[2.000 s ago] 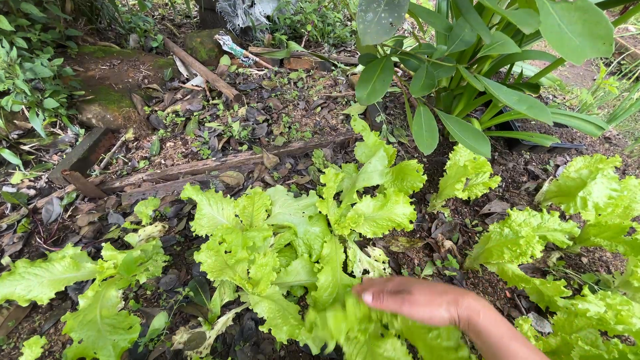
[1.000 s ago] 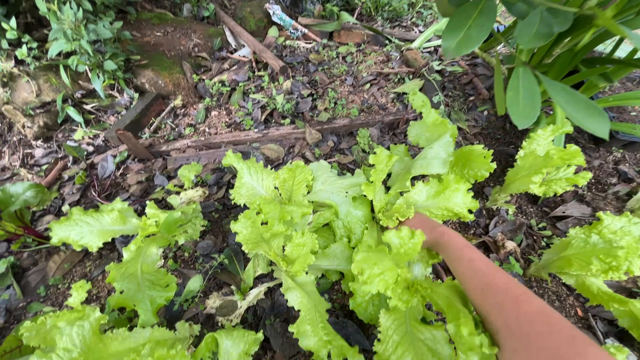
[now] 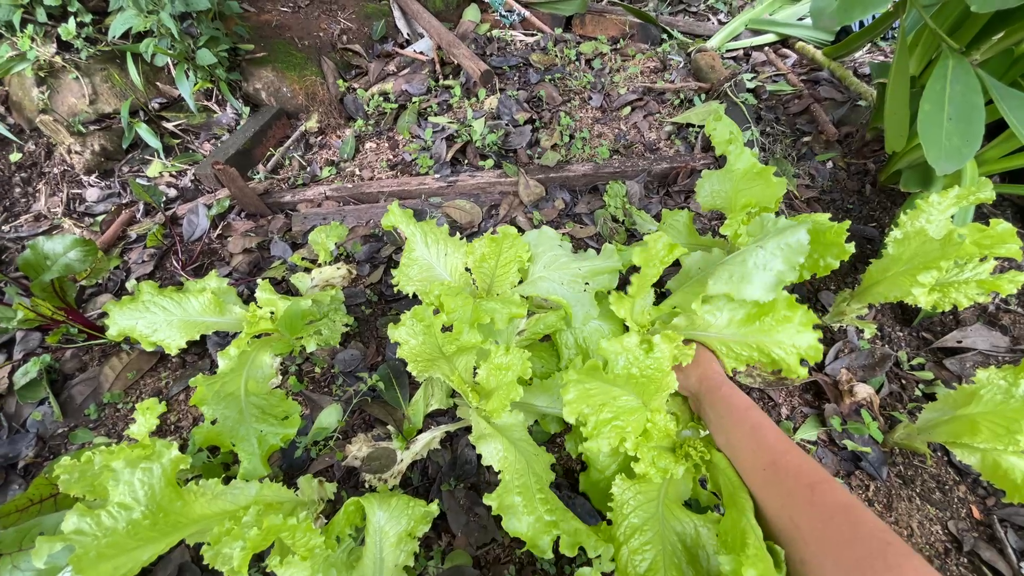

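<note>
My right hand (image 3: pixel 698 370) reaches from the lower right in among the leaves of a light green, frilly lettuce plant (image 3: pixel 624 392). Only the wrist and forearm show; the fingers are hidden under the leaves, so what they touch or hold cannot be seen. Large lettuce leaves (image 3: pixel 752 328) lie just above the wrist, and more leaves stand left of the forearm. My left hand is out of view.
More lettuce grows at the left (image 3: pixel 244 392), lower left (image 3: pixel 136 504) and right (image 3: pixel 936 256). Behind runs a weathered wooden board (image 3: pixel 472 186). A dark block (image 3: pixel 244 144), a stick (image 3: pixel 444 40) and a broad-leaved plant (image 3: pixel 952 104) stand farther back.
My right hand was over the lettuce leaves with its thumb side showing; it has gone down among them and is hidden. The view has shifted somewhat.
</note>
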